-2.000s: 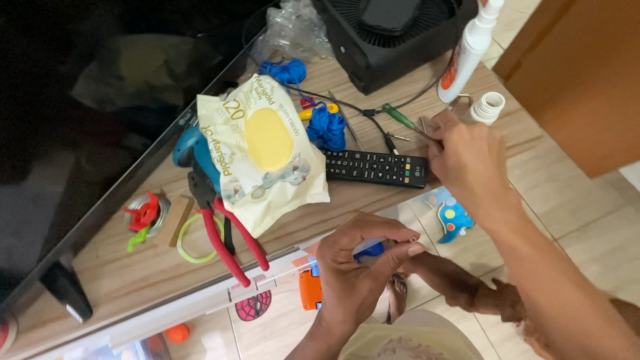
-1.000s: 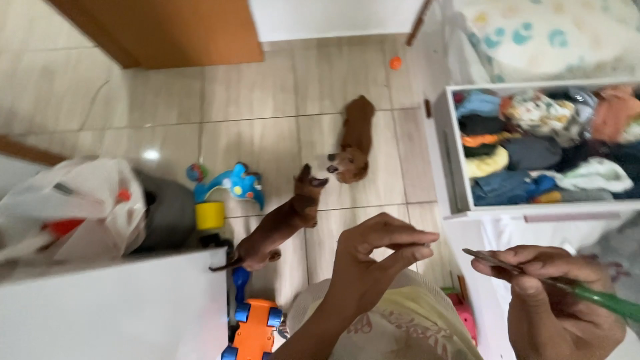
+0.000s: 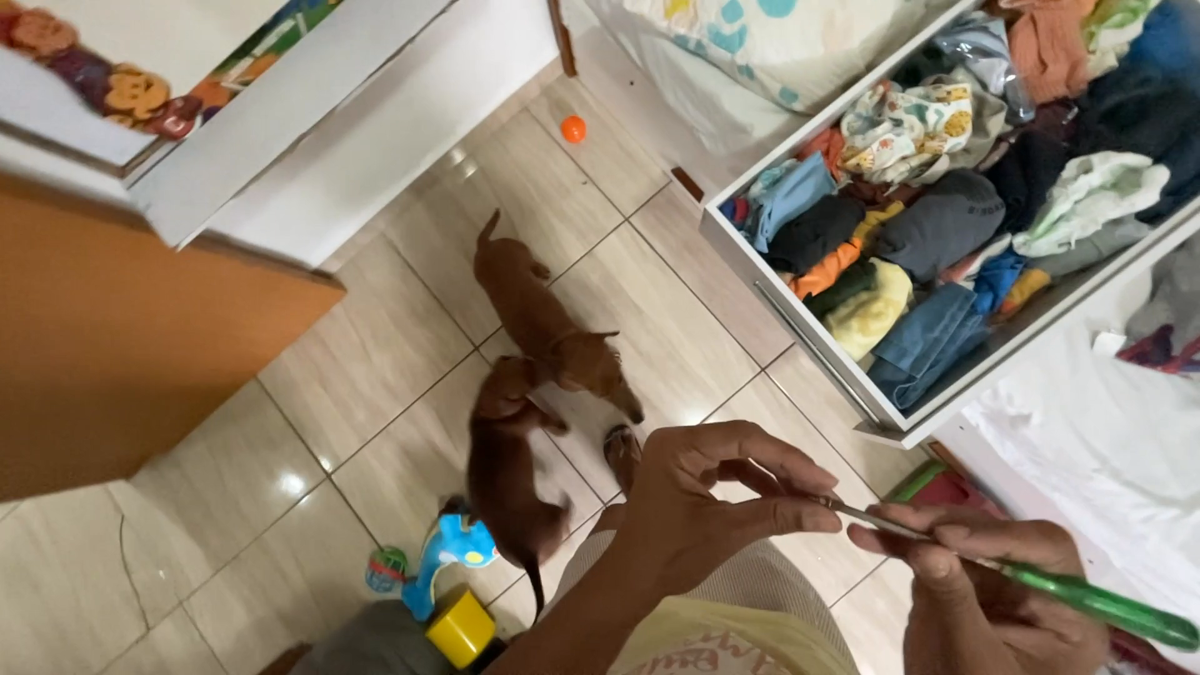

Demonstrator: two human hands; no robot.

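Note:
A screwdriver with a green translucent handle (image 3: 1106, 600) lies across my right hand (image 3: 994, 581), whose thumb and fingers hold it near the shaft. Its metal shaft points left, toward my left hand (image 3: 712, 506). Between the thumb and forefinger of my left hand is a tiny metallic piece (image 3: 827, 502), which the screwdriver's tip touches or nearly touches; what it is cannot be made out. Both hands are above my lap, over a light yellow garment (image 3: 731, 637) with printed writing.
Two brown dogs (image 3: 553, 319) (image 3: 511, 459) stand on the tiled floor beside my foot. An open drawer of folded clothes (image 3: 806, 328) juts in at upper right. A blue toy (image 3: 445, 553), a yellow block (image 3: 461, 626) and an orange ball (image 3: 573, 129) lie on the floor.
The view has swung from the cluttered wooden surface to the floor. My right hand has brought the screwdriver to my left fingertips; one second ago they were apart. The dogs have shifted.

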